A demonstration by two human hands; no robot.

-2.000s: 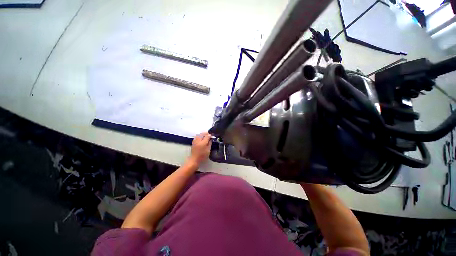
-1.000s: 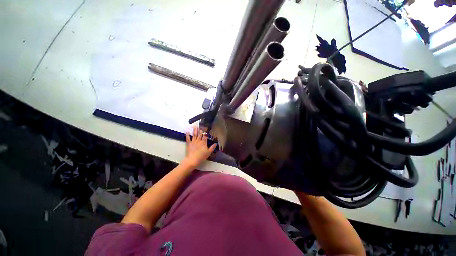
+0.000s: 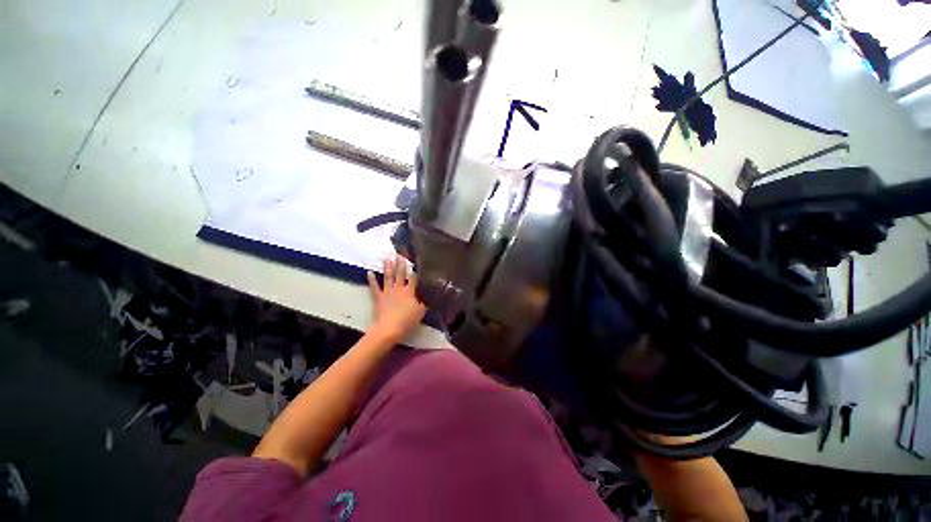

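Observation:
The cutting machine's silver motor body [image 3: 510, 240] stands right of centre, with support rods [image 3: 454, 122] projecting up from it and a small curved lever [image 3: 380, 220] at its left. My left hand [image 3: 396, 298] lies flat, fingers spread, at the front edge of the dark fabric lay [image 3: 291, 255], just left of the motor. White paper marker [image 3: 265, 184] covers the lay. My right forearm shows below the motor; the hand is hidden behind motor and cable. The blade and base plate are hidden.
Two narrow metal bars [image 3: 357, 153] lie on the paper. Thick black cable coils [image 3: 653, 306] hang on the motor. A dark star-shaped cloth bundle [image 3: 684, 102], a T-shaped tool [image 3: 796, 163] and another paper-topped piece [image 3: 776, 71] lie farther off. Scraps litter the floor.
The machine has shifted left in view and its rods now point more upright. My left hand has gone from bent fingers near the machine's front to lying flat and slightly farther left.

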